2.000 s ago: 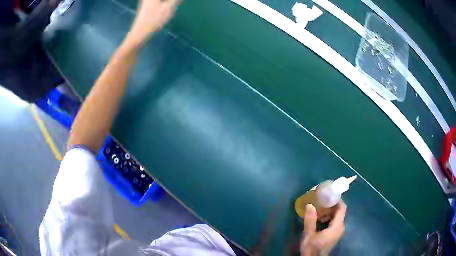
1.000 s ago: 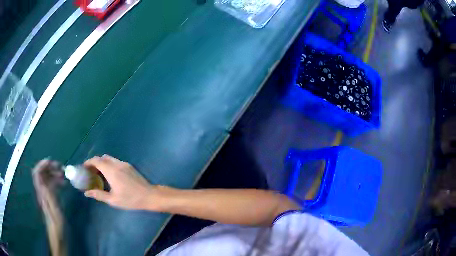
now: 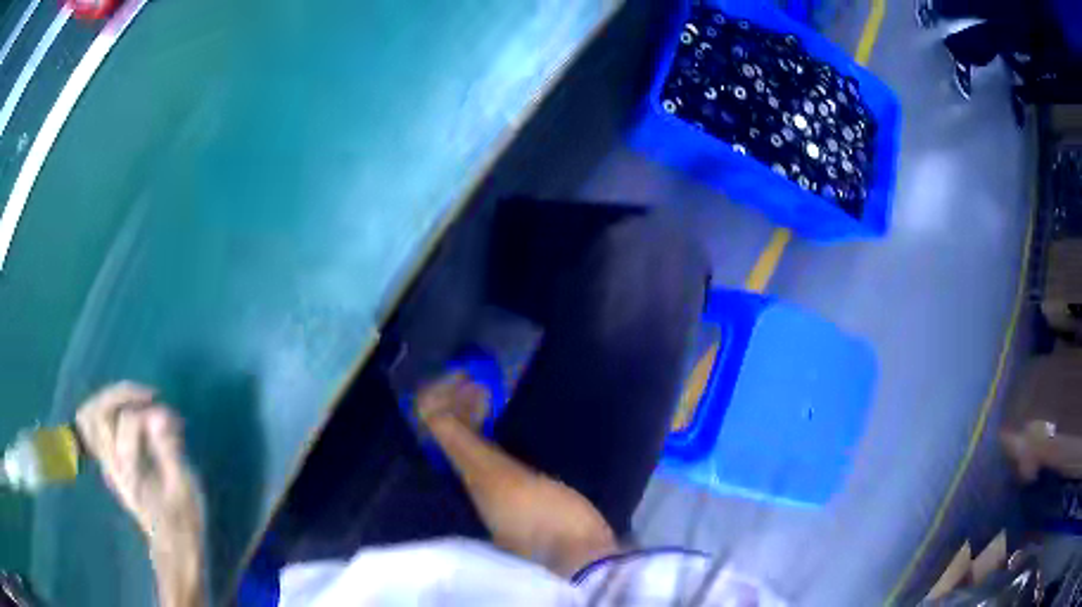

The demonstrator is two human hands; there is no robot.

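The glue bottle [image 3: 45, 458] is over the green bench at the far left, lying roughly level, with its amber body toward my left hand [image 3: 137, 441] and its whitish top pointing left. My left hand is closed around the bottle's base end. My right hand [image 3: 454, 401] is below the bench edge, against a small blue object [image 3: 489, 377] whose shape is mostly hidden. The right hand is blurred and its fingers are not clear.
A deep blue bin [image 3: 759, 202] full of black units stands on the floor at upper right. A blue stool [image 3: 807, 403] is below it. The bench edge [image 3: 415, 279] runs diagonally. A red tray [image 3: 95, 7] is cut off at top left. A person's dark-clothed legs show at top right.
The bottle has passed from my right hand to my left. My right hand has moved off the bench and down below its edge. The view has shifted toward the floor.
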